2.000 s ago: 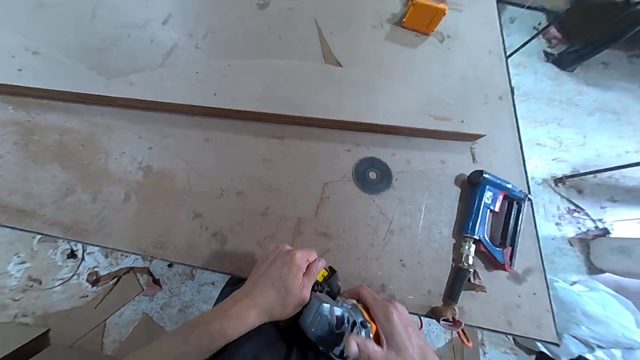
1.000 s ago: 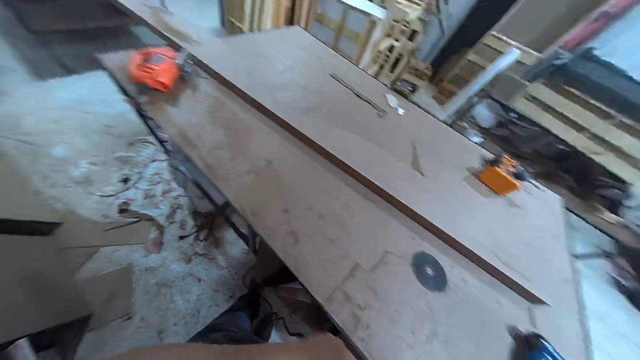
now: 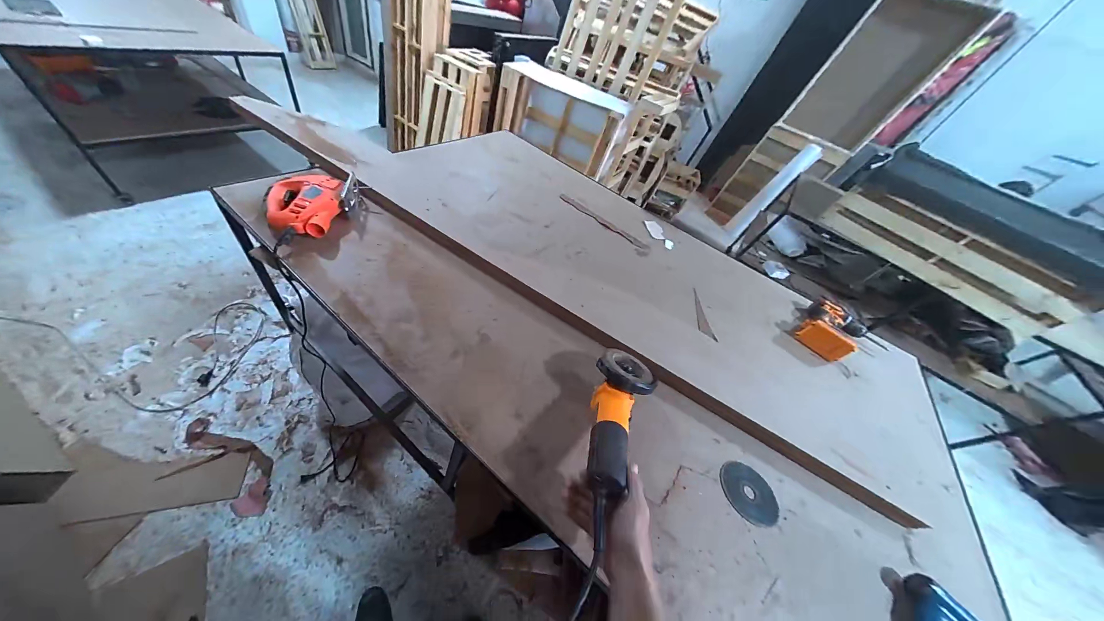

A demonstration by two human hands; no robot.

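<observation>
My right hand (image 3: 625,517) holds a yellow and black angle grinder (image 3: 610,431) by its rear body, with the cord hanging down past the wrist. The grinder's round head (image 3: 627,373) points away from me, over the table and near the long edge of a brown board (image 3: 517,280). To the right of my hand, a loose dark disc (image 3: 749,493) with a central hole lies flat on the tabletop. My left hand is out of view.
An orange jigsaw (image 3: 306,207) sits at the table's far left corner, its cord hanging over the edge. An orange tool (image 3: 828,329) and thin offcuts lie on the right side. Part of a blue tool (image 3: 936,599) shows at bottom right. Scraps cover the floor (image 3: 293,483); pallets (image 3: 561,112) stand behind.
Two seconds ago both hands were at the grinder by the table's near edge; now my right hand holds it out over the table and my left hand has left view. The view has swung widely.
</observation>
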